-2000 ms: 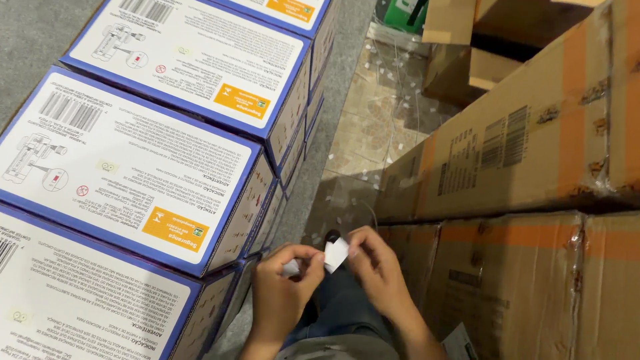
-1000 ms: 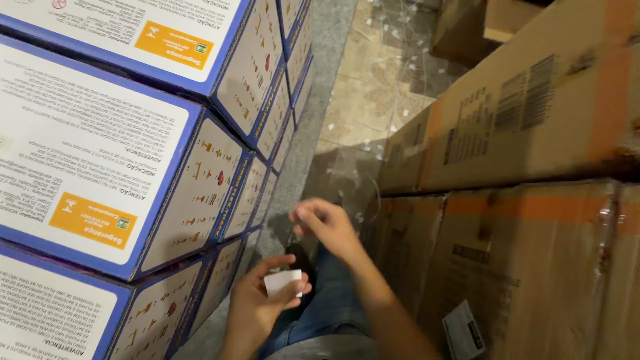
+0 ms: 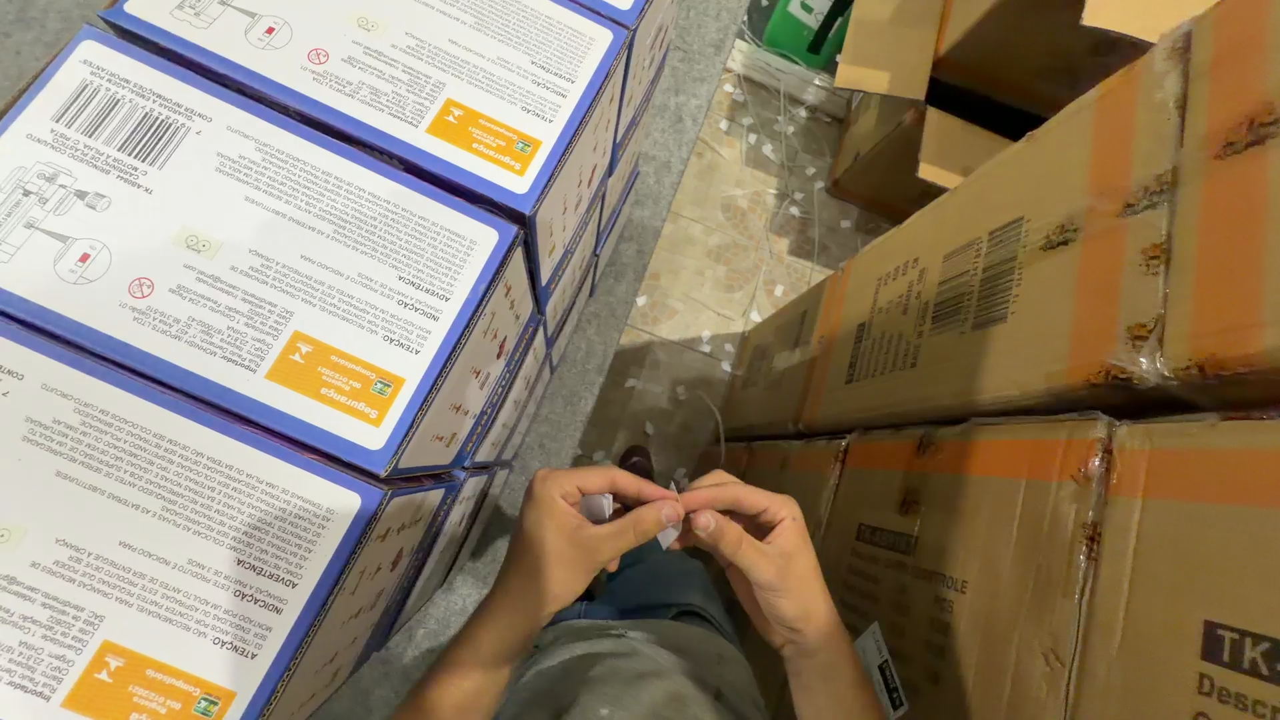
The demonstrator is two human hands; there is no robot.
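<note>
My left hand (image 3: pixel 585 535) and my right hand (image 3: pixel 755 540) meet at the fingertips in front of my body. Between them they pinch a small white piece of paper (image 3: pixel 669 530), seen nearly edge-on. A second folded white piece (image 3: pixel 597 507) is tucked in the curled fingers of my left hand. Stacked printed cardboard boxes (image 3: pixel 250 260) with blue edges and white labelled faces stand to the left of my hands. Large brown cartons (image 3: pixel 950 520) with orange bands stand to the right. The inner fingers of both hands are partly hidden.
White scraps and thin strands lie on the tiled floor (image 3: pixel 700 270) between the stacks. Open brown cartons (image 3: pixel 885 150) and a green object (image 3: pixel 805 30) are at the far end. A white label (image 3: pixel 878 670) hangs beside the lower carton near my right forearm.
One second ago my hands were apart, with white paper in the left one; now they are together at the fingertips on a small white piece. The view has shifted.
</note>
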